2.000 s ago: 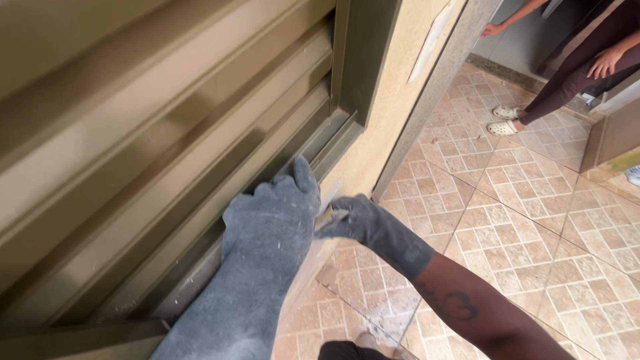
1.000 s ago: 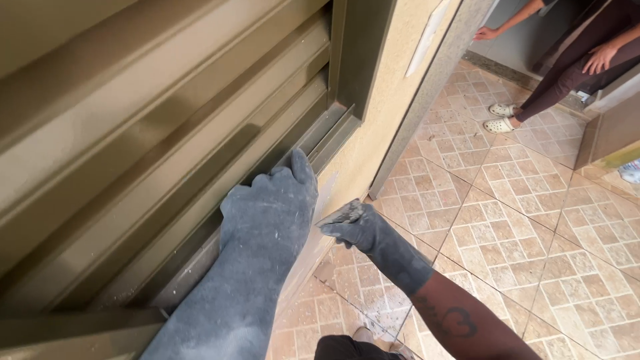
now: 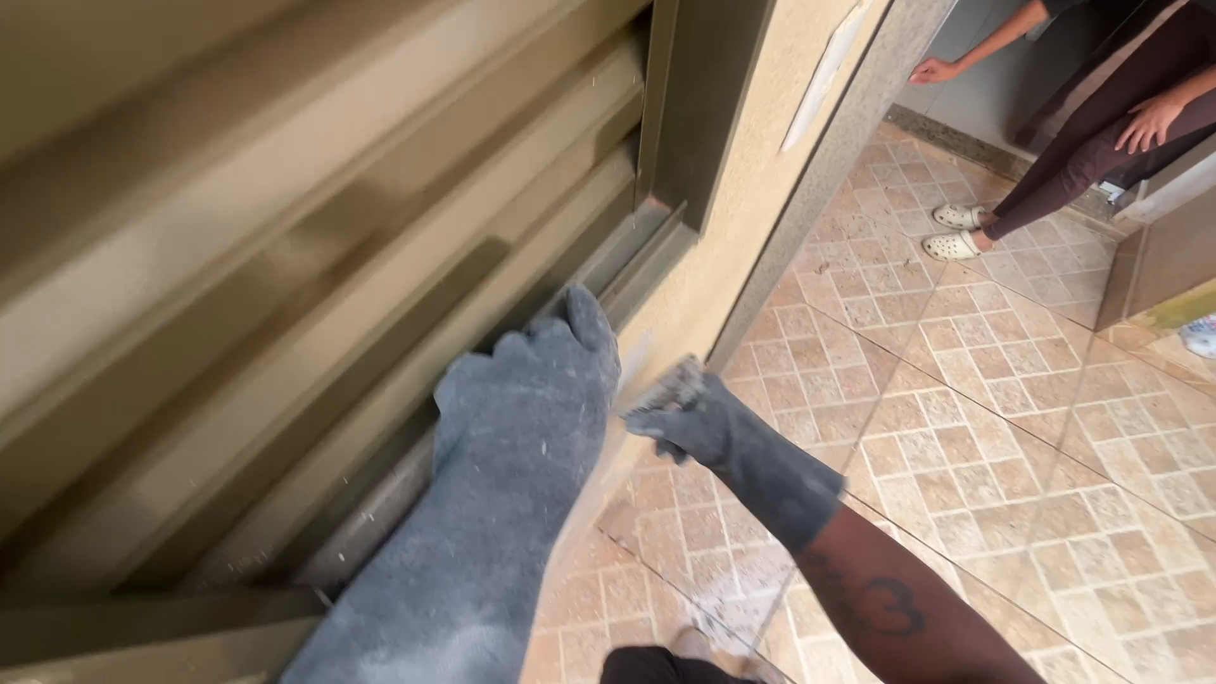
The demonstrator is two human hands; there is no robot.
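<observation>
My left hand [image 3: 537,389], in a dusty grey rubber glove, rests on the lower track of a brown metal louvered window frame [image 3: 655,252], fingers hooked over its edge. To its right, my right hand [image 3: 689,423], gloved alike, grips a flat scraper [image 3: 670,385] coated with grey residue. The blade lies at the cream wall [image 3: 736,204] just below the frame. A pale, smeared patch shows on the wall between both hands. The handle of the scraper is hidden in the glove.
Metal louvers [image 3: 285,285] fill the left side. A stone-edged door opening [image 3: 807,190] stands right of the wall. Beyond the tiled floor [image 3: 950,408], a person [image 3: 1073,161] in dark trousers and light clogs leans or sits. A low ledge [image 3: 1149,275] is at the right.
My right hand has shifted slightly along the wall, and the scraper's flat face now shows more plainly. My left hand has stayed on the window frame.
</observation>
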